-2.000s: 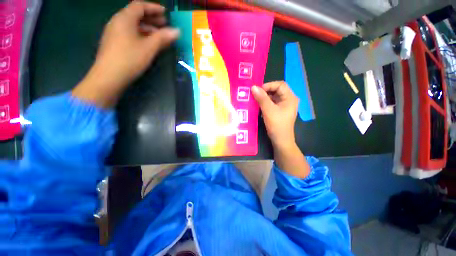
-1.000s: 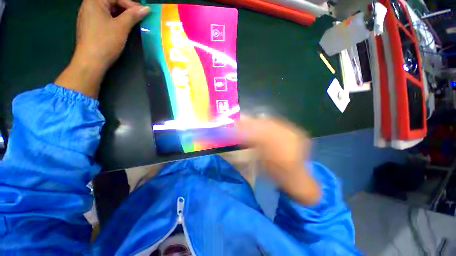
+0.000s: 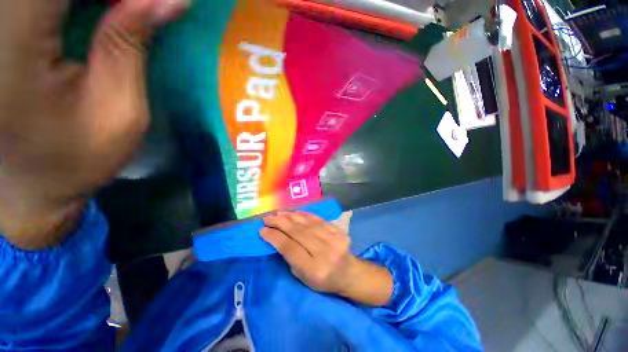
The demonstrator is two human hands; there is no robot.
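The printed screen film (image 3: 258, 103), pink, orange and green with "Pad" lettering, is lifted and curved up toward the camera at its far end. My left hand (image 3: 89, 103), large and blurred, is at its upper left corner, with fingertips at the top edge of the picture. My right hand (image 3: 310, 251) holds the blue squeegee (image 3: 234, 238) flat across the film's near end, at the bench's front edge. A dark glossy surface shows beside and under the film; whether it is a tablet cannot be told.
A green mat (image 3: 385, 158) covers the bench. At the right are a white card (image 3: 452, 134), a yellow stick (image 3: 436, 91), a grey-white translucent object (image 3: 458, 51) and stacked red and white foam trays (image 3: 527, 103). A red edge (image 3: 358, 19) runs along the back.
The film's far end has risen toward the camera with my left hand. My right hand took up the blue squeegee from the mat and now holds it at the film's near end.
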